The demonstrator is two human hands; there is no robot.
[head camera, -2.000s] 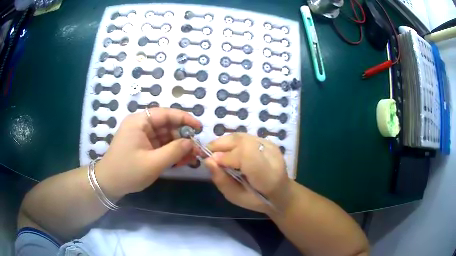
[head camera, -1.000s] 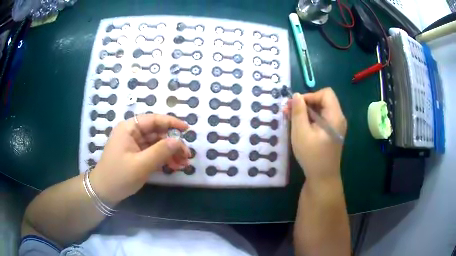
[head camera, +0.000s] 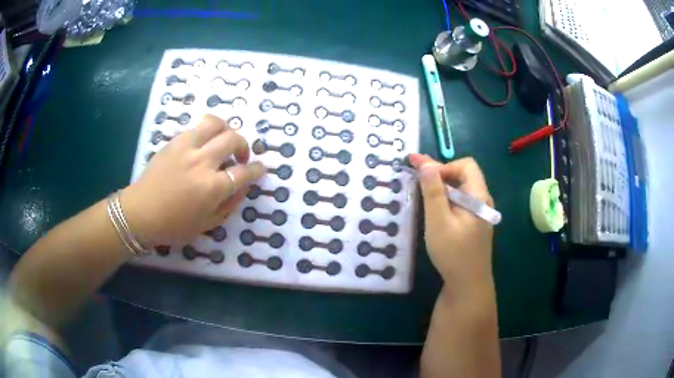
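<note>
The white foam tray (head camera: pixel 347 284) lies on the dark green bench top, with five columns of dumbbell-shaped slots. Silver and white round parts (head camera: pixel 342 114) sit mostly in its upper rows. My left hand (head camera: pixel 196 181) is over the tray's left-middle slots, fingers bent down at the foam; whether it holds a part is hidden. My right hand (head camera: pixel 454 199) is at the tray's right edge and holds slim silver tweezers (head camera: pixel 473 204). Their points are at the tray edge near the dark clump, mostly hidden by my fingertips.
A mint-green utility knife (head camera: pixel 437 107) lies right of the tray. Behind it stands a round metal fixture (head camera: pixel 458 50). Further right are a red clip (head camera: pixel 531 139), a tape roll (head camera: pixel 547 205) and stacked slotted sheets (head camera: pixel 602 162). A clear bag (head camera: pixel 92 16) lies upper left.
My left hand has moved up and left from the tray's middle; the round part seen in its fingertips no longer shows. My right hand went to the tray's right edge and stays there.
</note>
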